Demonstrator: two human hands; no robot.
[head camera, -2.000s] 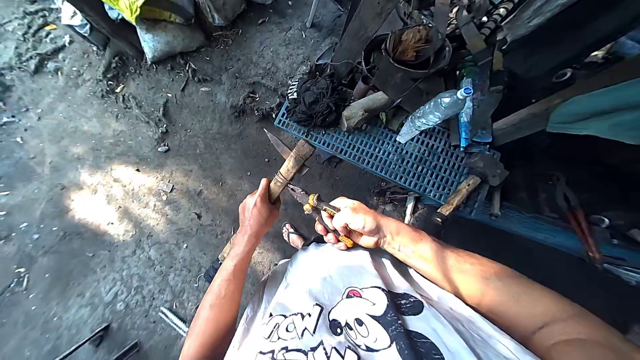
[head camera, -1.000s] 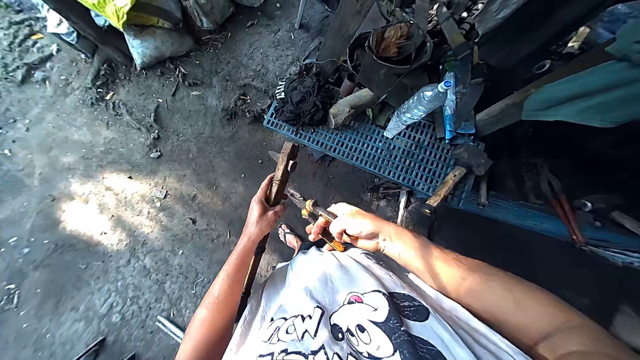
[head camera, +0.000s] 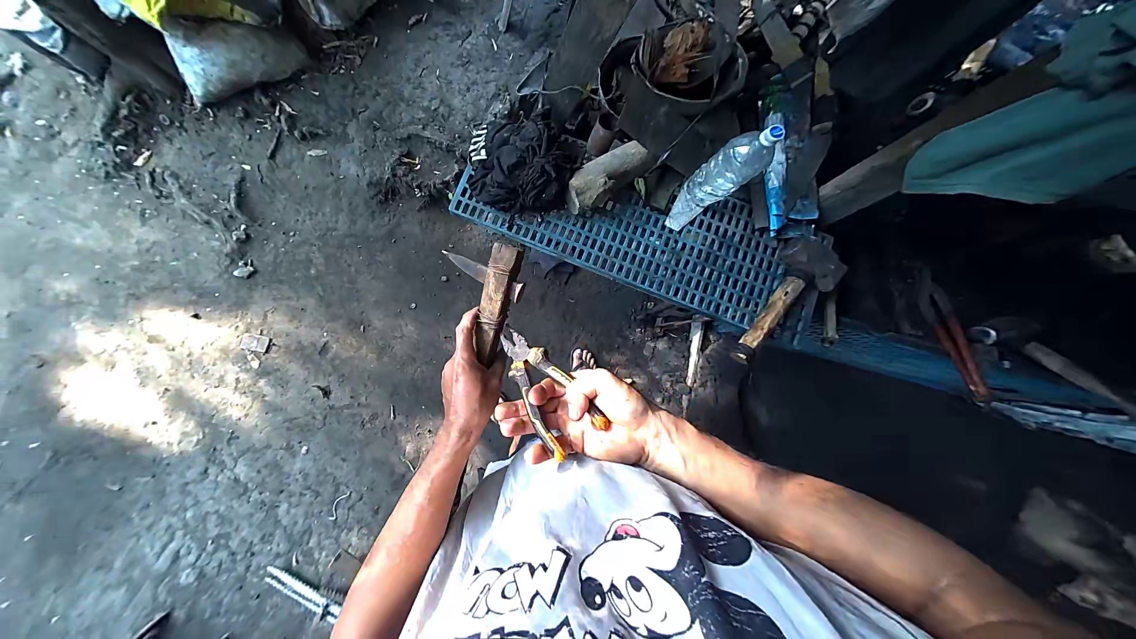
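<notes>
My left hand (head camera: 473, 383) is closed around a dark wooden piece (head camera: 497, 297) that has thin wire wound about it. A pointed metal blade (head camera: 467, 265) crosses that wood near its upper end, its tip out to the left. In my right hand (head camera: 606, 415) are pliers (head camera: 535, 373) with worn yellow handles, the handles spread and the fingers around and between them. The jaws of the pliers lie close beside the lower part of the wood; whether they grip the wire cannot be told.
A blue plastic grate (head camera: 639, 257) carries a plastic bottle (head camera: 726, 173), a short log (head camera: 608, 177) and black cloth (head camera: 524, 164). A wooden-handled hammer (head camera: 770, 315) rests at its right end. Red-handled tongs (head camera: 954, 337) lie at right. Sacks (head camera: 232, 55) stand upper left; a ribbed metal bar (head camera: 303, 593) lies lower left.
Between the earlier frames and now, the wooden piece has turned in my left hand. The handles of the pliers are spread wider than a second ago.
</notes>
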